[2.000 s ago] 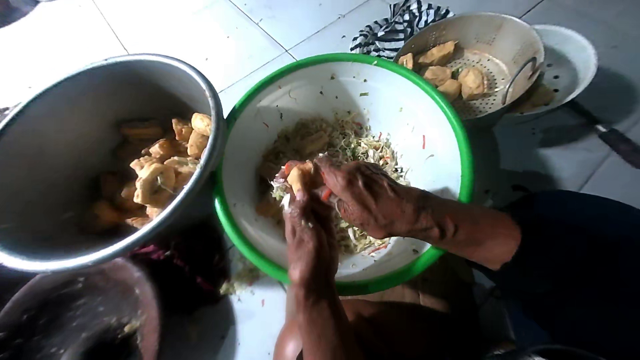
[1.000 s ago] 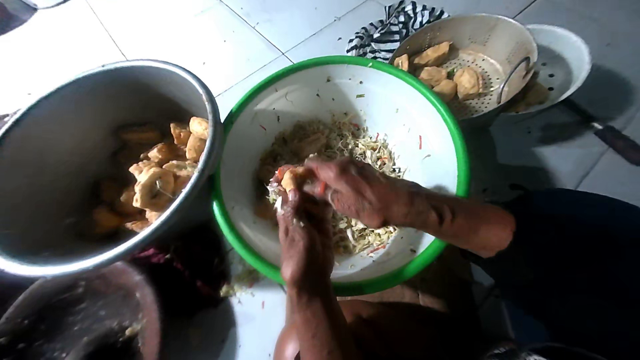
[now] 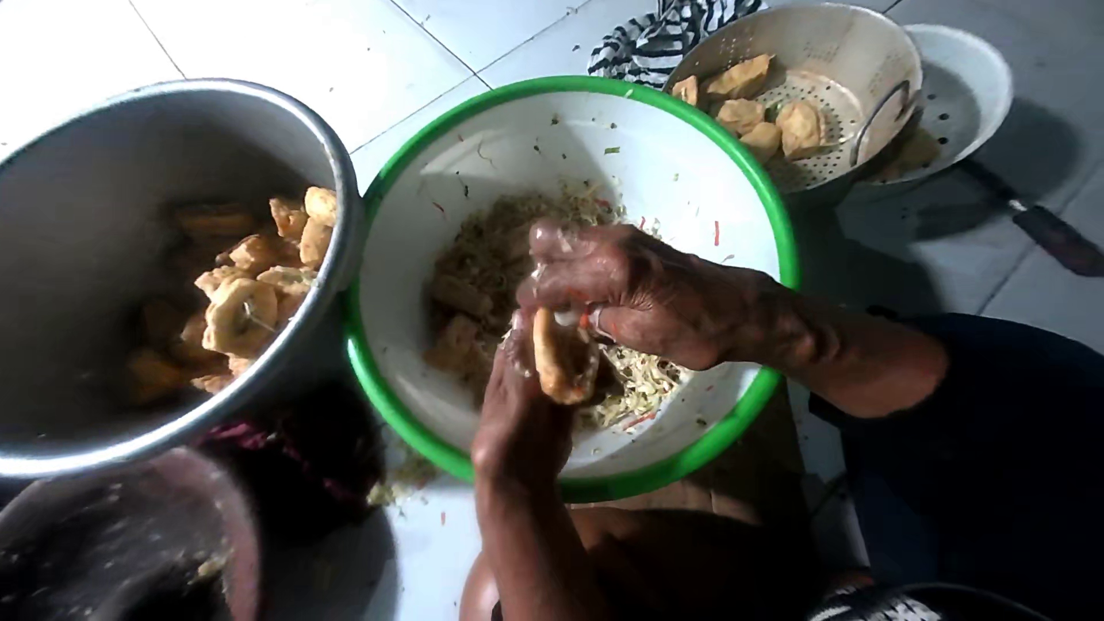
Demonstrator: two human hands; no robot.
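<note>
Above a green-rimmed white basin (image 3: 780, 250), my left hand (image 3: 522, 405) holds a piece of fried tofu (image 3: 556, 366) whose opened side shows. My right hand (image 3: 638, 289) is right over it, its thumb beside the opening, with wet bits and orange shreds on the fingers. Whether the right fingers grip anything more is hard to see. Shredded vegetables (image 3: 647, 379) lie in the basin under both hands, with a few more brownish pieces (image 3: 461, 336) at the left of the heap, partly in shadow.
A large metal pot (image 3: 345, 172) with many fried tofu pieces (image 3: 241, 315) touches the basin's left side. At the upper right are a perforated metal pan (image 3: 897, 78) with several pieces, a white strainer (image 3: 992, 95) and a striped cloth (image 3: 638, 43). A dark stone-like bowl (image 3: 241, 526) sits lower left.
The tofu piece has turned, so its opened side now shows toward the camera. My right hand's fingers have moved up and spread over the piece.
</note>
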